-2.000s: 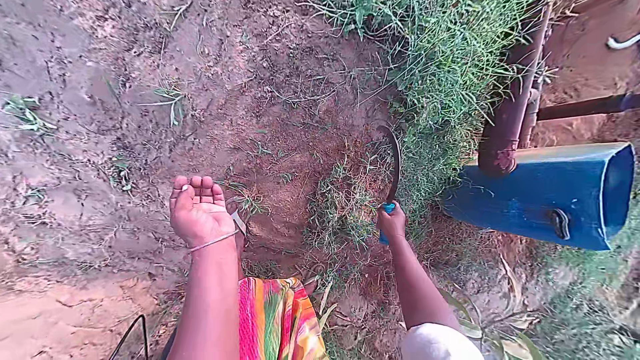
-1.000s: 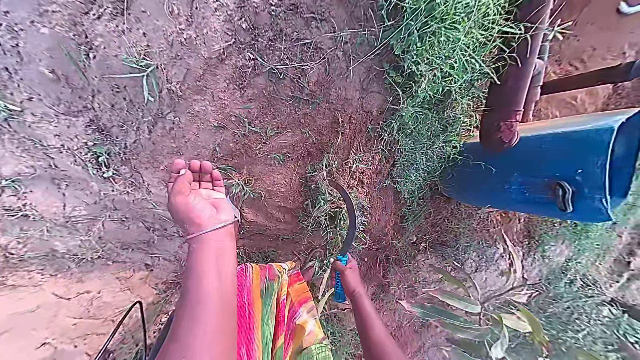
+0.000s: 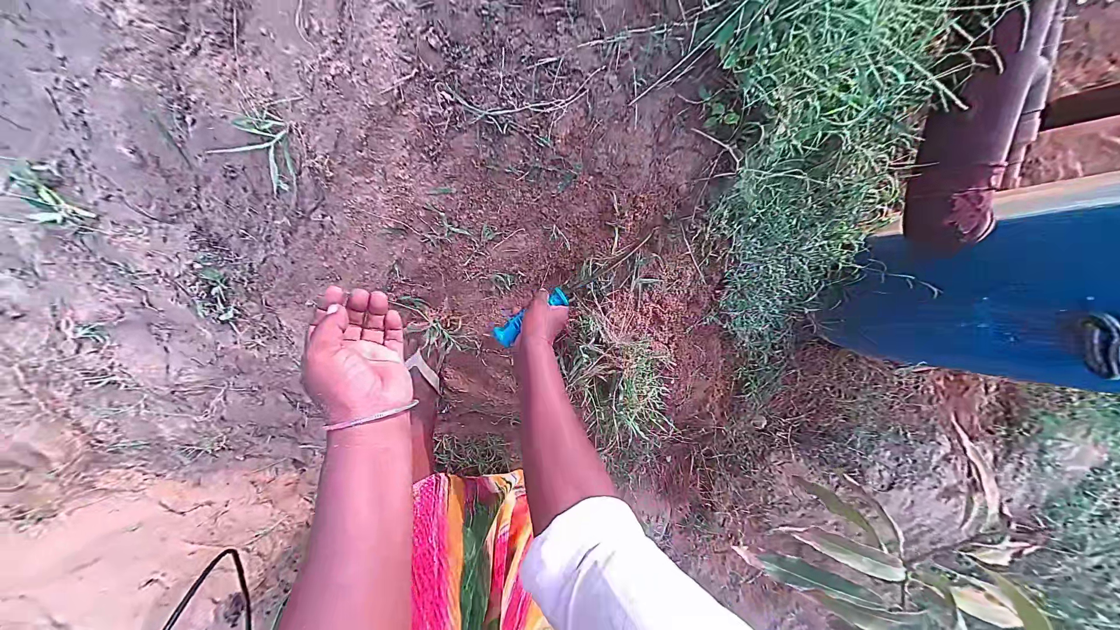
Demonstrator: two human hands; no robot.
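My left hand is held palm up with its fingers slightly curled and nothing in it, a thin bangle around the wrist. To its right, my right hand grips the blue handle of a sickle. The blade is blurred and hard to make out; it seems to point up and right, over a grass tuft. Just right of my left hand, part of a foot with a pale sandal strap shows on the soil.
Dense green grass grows at the upper right, beside a rusty pipe and a blue plastic container. A leafy plant stands at the lower right. Bright striped cloth covers my lap. A thin black cord or wire lies lower left.
My right hand, holding the sickle, has moved left from beside the thick grass, dipped toward my lap, then risen near my left hand. My left hand stays palm up.
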